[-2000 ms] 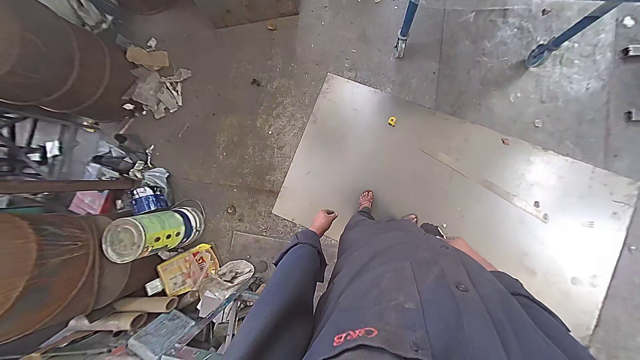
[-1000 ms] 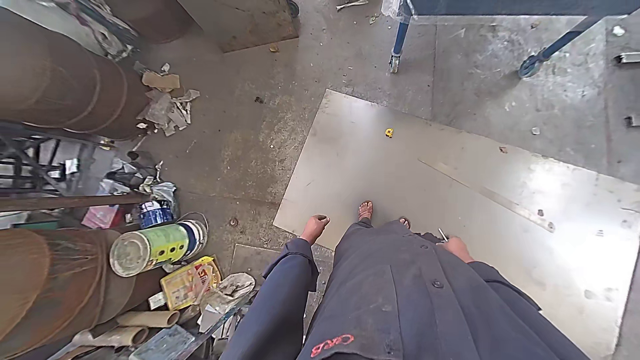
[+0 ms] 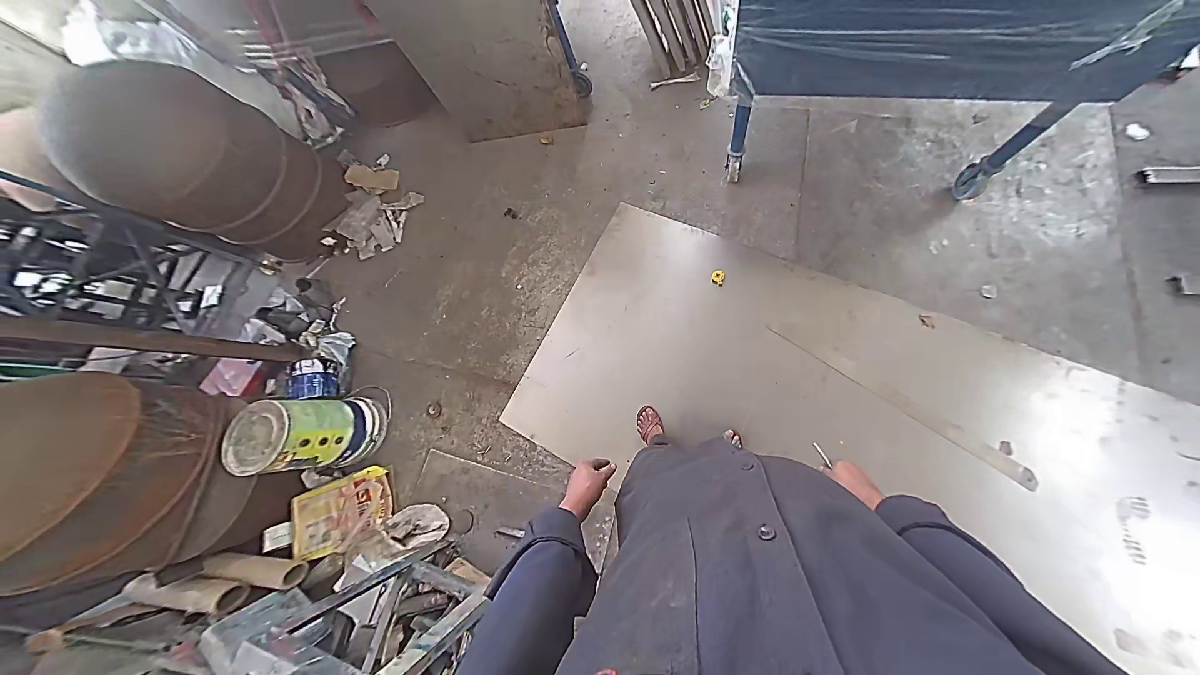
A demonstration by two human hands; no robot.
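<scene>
My right hand [image 3: 853, 482] holds a thin, light-coloured stick-like tool [image 3: 822, 456], its tip pointing up and left. At the left of my dark coat, my left hand [image 3: 589, 487] hangs with curled fingers; whether something small is in it cannot be told. Under my sandalled feet lies a large metal sheet [image 3: 600, 356] on the floor. A yellow tape measure [image 3: 718, 277] rests on the sheet, ahead of my feet. To the right, a long flat metal strip [image 3: 900, 403] lies slantwise across the sheet, touched by neither hand.
Rusty drums [image 3: 84, 478], a green and white bucket [image 3: 300, 436], a blue paint can [image 3: 312, 379] and scrap metal [image 3: 441, 591] crowd the left side. A blue wheeled frame wrapped in plastic [image 3: 919, 52] stands ahead at the right. A board [image 3: 487, 75] stands ahead at the left.
The view has tilted up, showing more of the wheeled frame. My right hand, mostly hidden by the coat at first, now shows with the thin tool. The tape measure and strip stay on the sheet.
</scene>
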